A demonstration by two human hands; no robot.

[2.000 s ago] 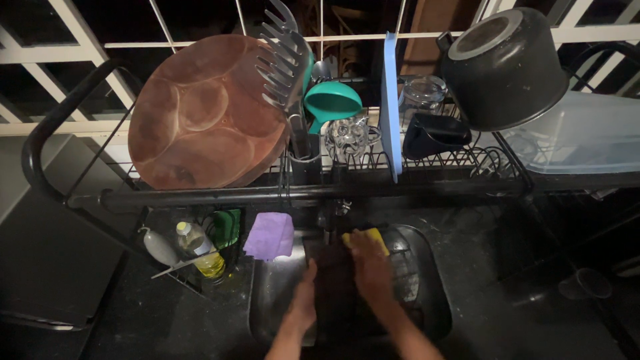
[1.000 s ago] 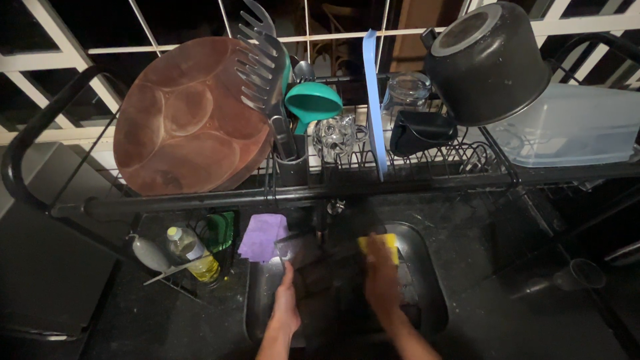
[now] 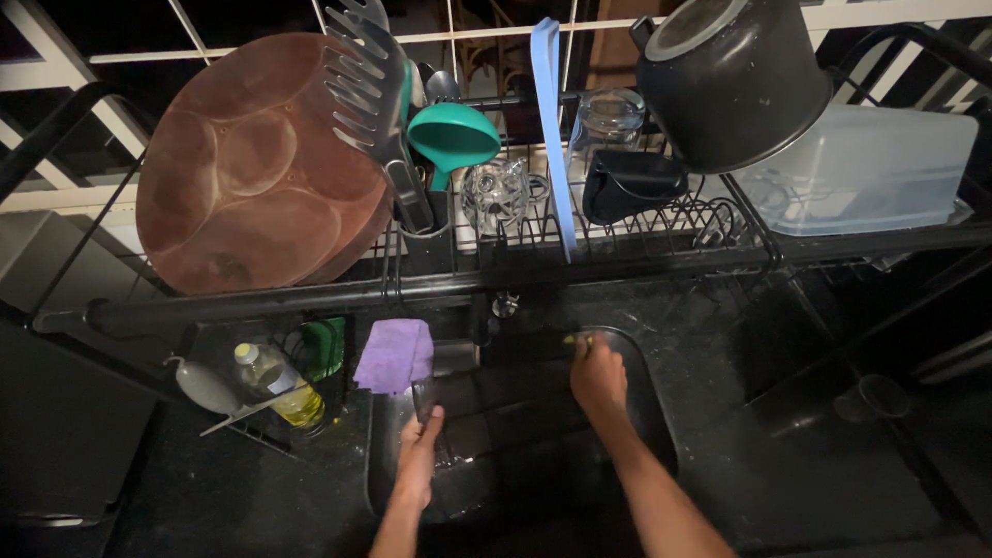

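Note:
Over the sink, my left hand grips the left edge of a dark, flat rectangular thing, whose kind I cannot tell. My right hand is closed around a yellow sponge at the upper right of that dark thing; only a bit of the sponge shows. A purple cloth hangs at the sink's upper left edge, just above my left hand. Behind the dark thing, the tap is partly hidden below the rack.
A black dish rack spans above the sink, holding a round brown dish, a green ladle, a blue board, a black pot and a plastic container. A bottle of yellow liquid stands left of the sink.
My right hand has moved with the yellow sponge, which now shows less between the fingers. My left hand stays at the left side of the dark thing.

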